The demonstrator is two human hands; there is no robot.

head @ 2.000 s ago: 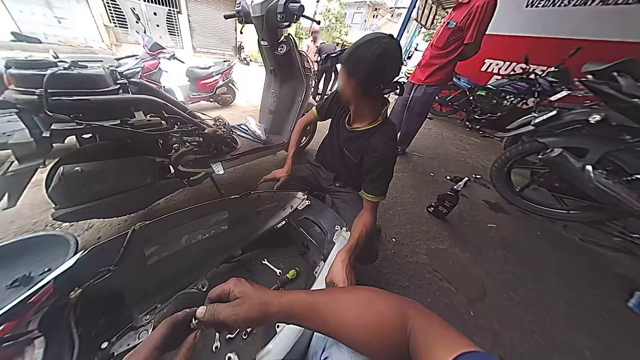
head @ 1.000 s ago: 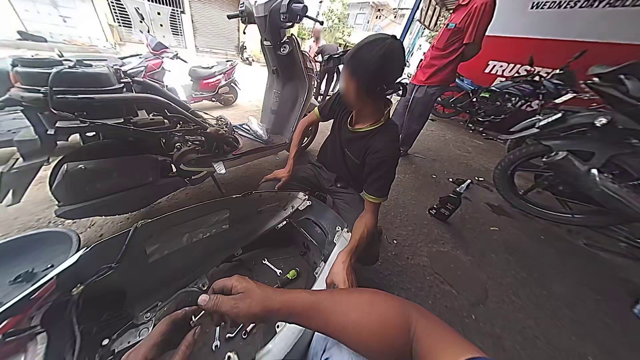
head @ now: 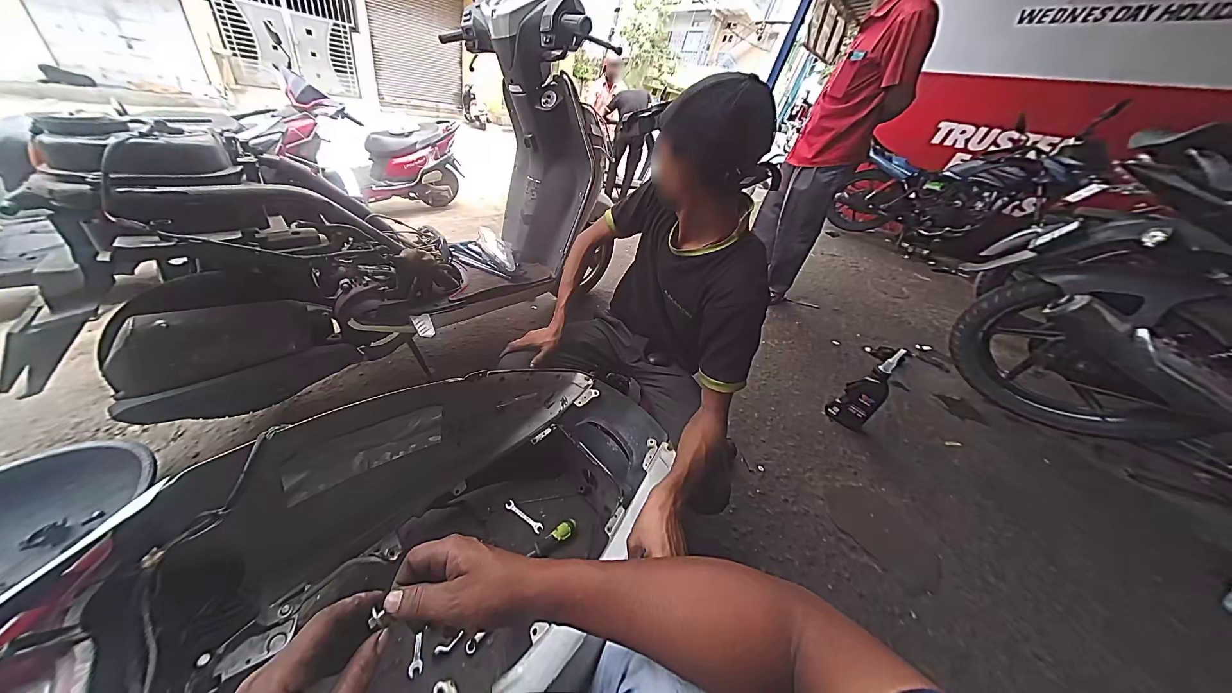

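Both my hands meet low in the view, over a scooter's dark body panel. My left hand pinches a small metal part, too small to identify. The thumb and fingers of my right hand close on the same part from the right. Just right of my hands, an open-end wrench lies beside a tool with a green handle. Below my right hand lies another wrench, with several small metal pieces near it. My fingers partly hide the small part.
A person in a black shirt sits across the panel, one hand at its white edge. Behind stands a partly stripped scooter. A basin is at left. A black bottle and a motorcycle are at right.
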